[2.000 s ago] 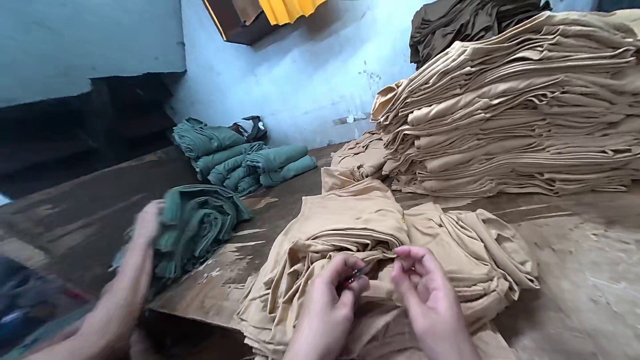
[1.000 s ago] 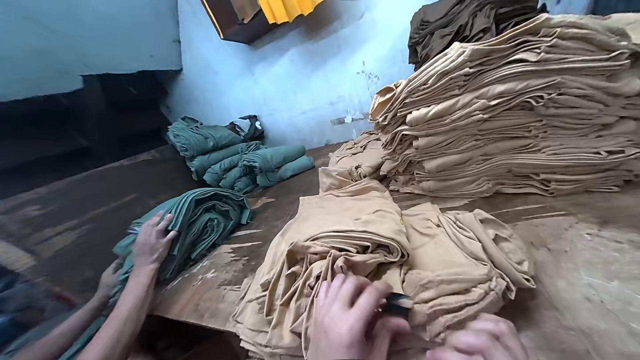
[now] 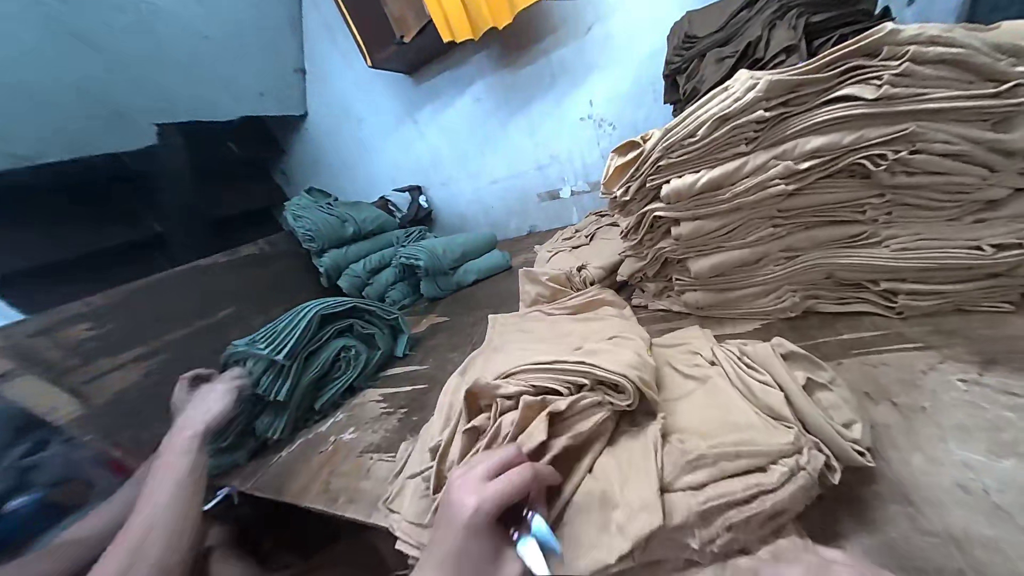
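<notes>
My left hand [image 3: 484, 508] is over the near edge of a bundle of tan cloth pieces [image 3: 572, 340], closed on a small shiny tool [image 3: 534, 540] that is blurred; its kind cannot be told. At the bottom edge, my right hand [image 3: 800, 558] shows only as a blurred strip by the lower tan cloth, with its fingers unclear. The bundle's upper layers are folded over in a loose roll. Against its right side lies a second folded heap of tan cloth [image 3: 736, 416].
A tall stack of tan cloth [image 3: 840, 184] stands at back right, with dark brown cloth [image 3: 760, 48] behind. At left, another person's hands [image 3: 208, 400] touch a folded green cloth bundle [image 3: 320, 360]. Rolled green cloths [image 3: 400, 256] lie near the wall on the wooden table [image 3: 336, 472].
My hands were together at the tan cloth and have come apart, the right one moving down to the frame's bottom edge. The other person's hands have shifted on the green bundle.
</notes>
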